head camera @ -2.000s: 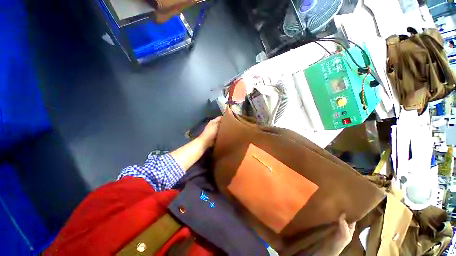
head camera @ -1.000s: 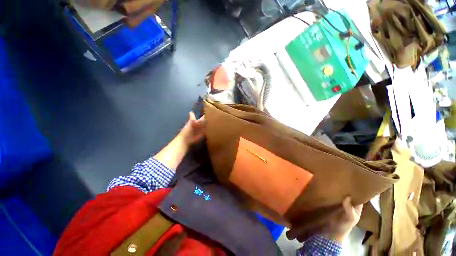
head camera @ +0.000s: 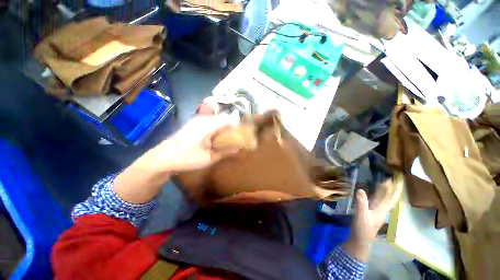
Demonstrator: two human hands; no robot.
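A brown leather bag body [head camera: 257, 169] is held in front of my apron, blurred and partly folded over. My left hand [head camera: 205, 145] grips its upper left part, with the thumb and fingers around the leather. My right hand [head camera: 375, 210] is off the piece, to its right, with the fingers apart and nothing in it. The orange panel seen earlier does not show clearly now.
A green control box [head camera: 300, 63] with wires lies on the white bench [head camera: 241, 76], near a whitish bundle. Brown pieces [head camera: 101, 54] lie on a trolley at left, above a blue bin [head camera: 143, 116]. More brown pieces [head camera: 447, 147] lie on the yellow-edged table at right.
My right hand has let go of the bag body and moved away to the right. My left hand has lifted and turned the piece. The view has shifted, showing more of the left trolley.
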